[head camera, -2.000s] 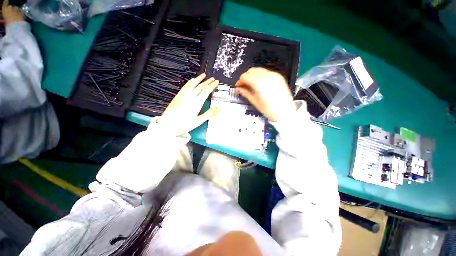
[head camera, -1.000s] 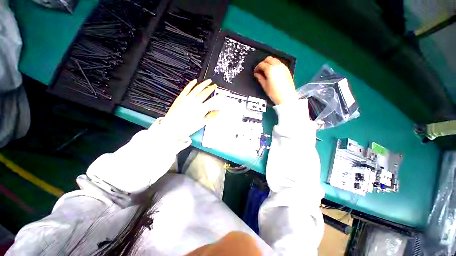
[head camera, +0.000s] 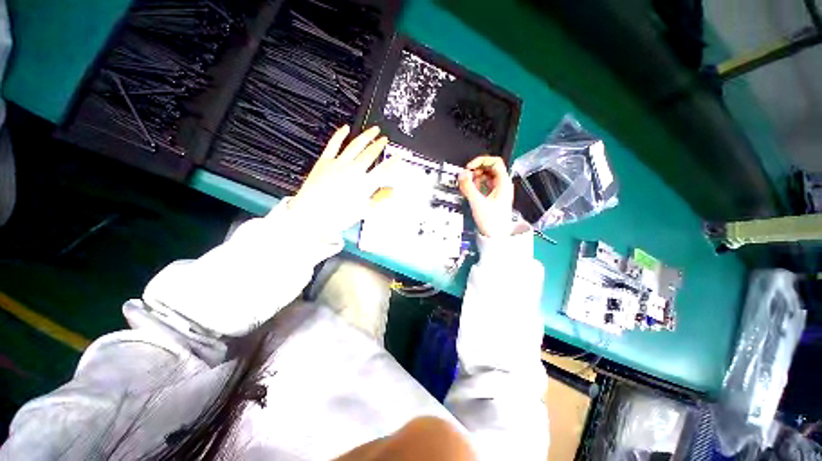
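Note:
The silver-white assembly fixture (head camera: 410, 221) lies in front of me on the green mat. My left hand (head camera: 338, 180) rests flat at its left edge, fingers spread. My right hand (head camera: 488, 187) is at its upper right corner, thumb and forefinger tips together; whether a tiny part is between them is too small to tell. Behind the fixture is the black small parts tray (head camera: 442, 144), with bright silver parts (head camera: 413, 94) on the left and dark parts (head camera: 472, 120) on the right.
Two long black trays of thin black rods (head camera: 293, 99) stand at the left. A clear plastic bag (head camera: 577, 180) with dark contents lies right of the tray. A thin tool (head camera: 543, 236) lies below it. A second fixture (head camera: 616, 293) with a green patch is farther right.
My right hand has moved from the dark parts in the small tray down to the fixture's upper right corner. My left hand stays at the fixture's left edge. The view has shifted right.

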